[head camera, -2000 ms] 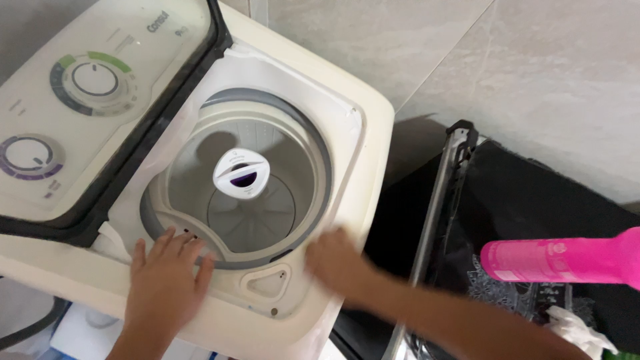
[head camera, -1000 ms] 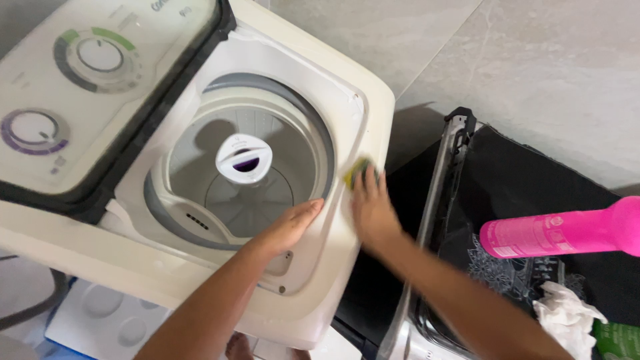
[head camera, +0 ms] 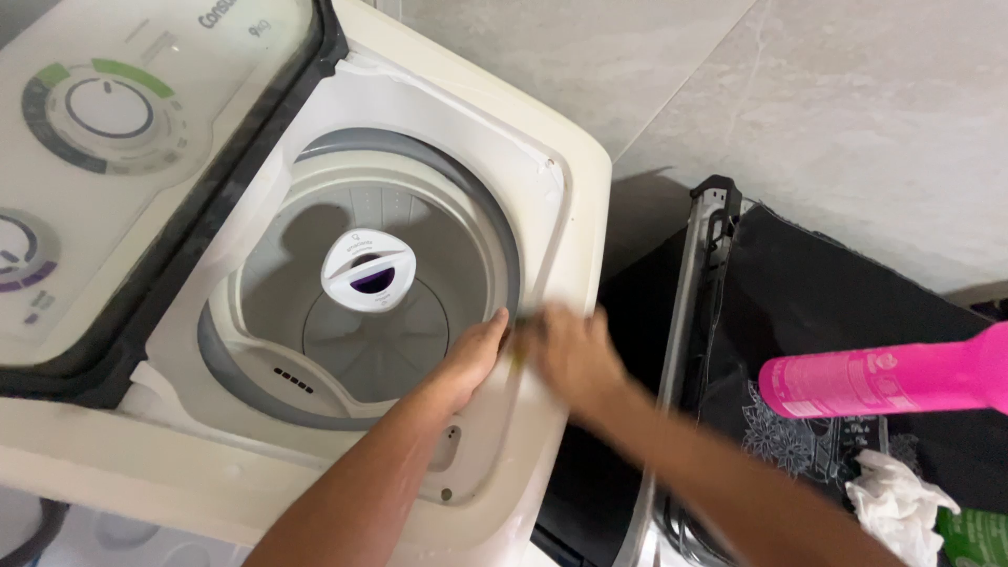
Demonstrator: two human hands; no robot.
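Note:
A top-loading washing machine (head camera: pixel 583 181) stands with its lid raised and its drum (head camera: pixel 378 339) showing; a white agitator cap with a purple insert (head camera: pixel 368 272) is at the drum's middle. My right hand (head camera: pixel 571 354), blurred, is on the front rim of the machine top, closed on a sponge (head camera: pixel 520 342) with a bit of yellow showing. My left hand (head camera: pixel 476 354) rests at the tub opening's edge, just left of the sponge; its thumb side shows, the other fingers are mostly hidden.
Right of the machine is a stove with a metal edge (head camera: pixel 679 339), covered by a black cloth (head camera: pixel 819 291). On the cloth lie a pink bottle (head camera: pixel 882 379), a crumpled white cloth or paper (head camera: pixel 898 504) and a green item (head camera: pixel 976 535). A tiled wall (head camera: pixel 850 118) rises behind.
Two seconds ago my left hand lay spread on the near-left side of the opening; it has since moved right. My right hand with the sponge has moved slightly down the rim since one second ago.

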